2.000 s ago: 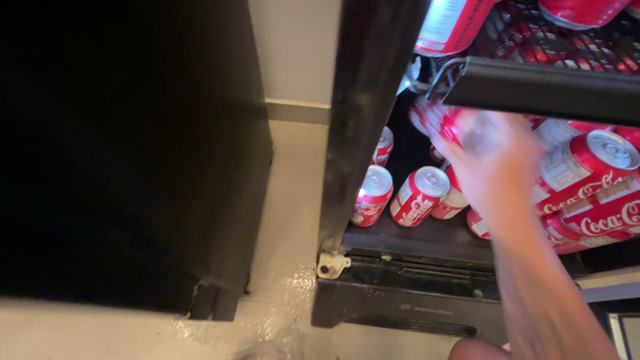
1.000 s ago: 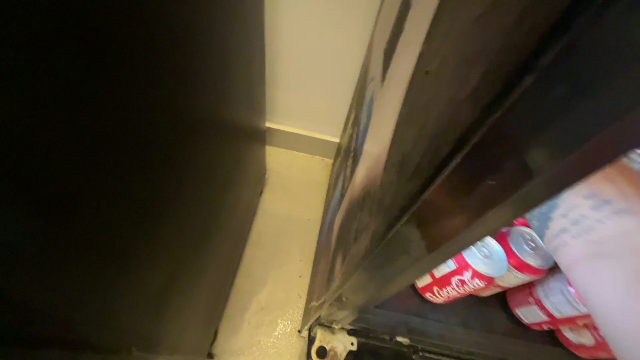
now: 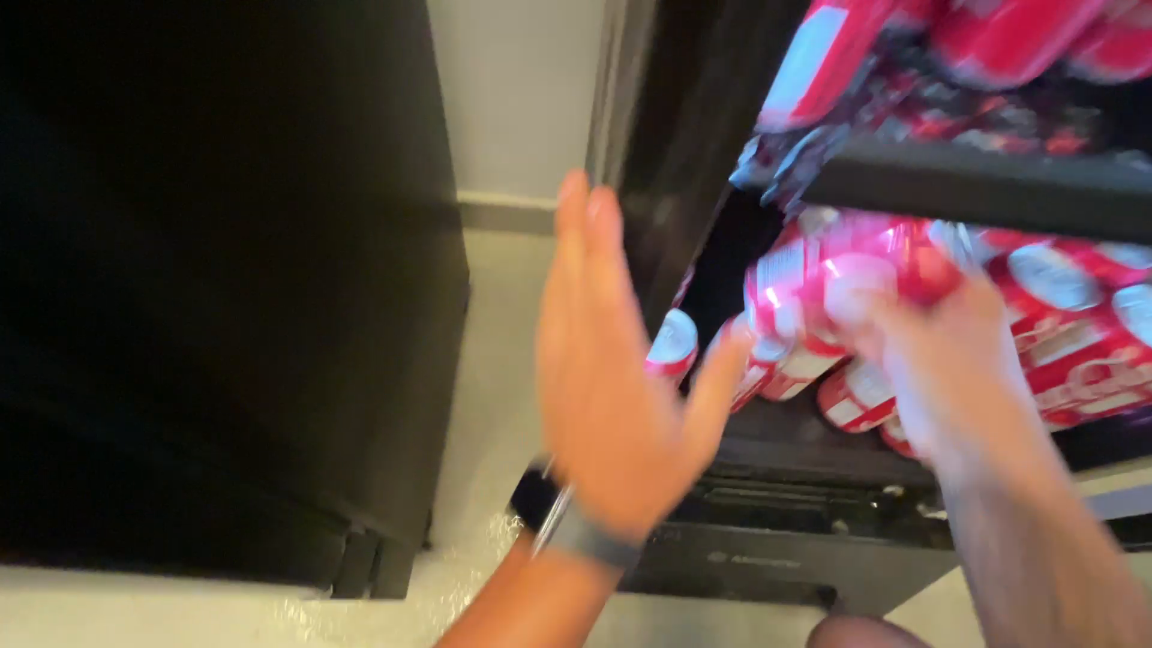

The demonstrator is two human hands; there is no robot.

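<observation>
My right hand [image 3: 954, 360] reaches into a black display fridge, its fingers shut on a red Coca-Cola can [image 3: 819, 279] that lies tilted on its side, blurred by motion. Below the held can, several cans stand on the fridge floor, among them one at the left wall [image 3: 673, 345]. My left hand [image 3: 621, 387], with a dark watch on its wrist, is raised in front of the fridge's left side wall, fingers together and thumb apart, holding nothing. Whether it touches the wall is unclear.
More cans [image 3: 1080, 360] are stacked at the right of the lower compartment. Above them runs a shelf with a dark front edge [image 3: 981, 184] and cans on it. A large black cabinet or appliance [image 3: 225, 288] stands at the left, with a narrow strip of tiled floor [image 3: 490, 360] between.
My left hand has come into view beside the fridge's left wall. My right hand is again seen inside, gripping a can; one second ago mostly its forearm showed. The view has swung noticeably.
</observation>
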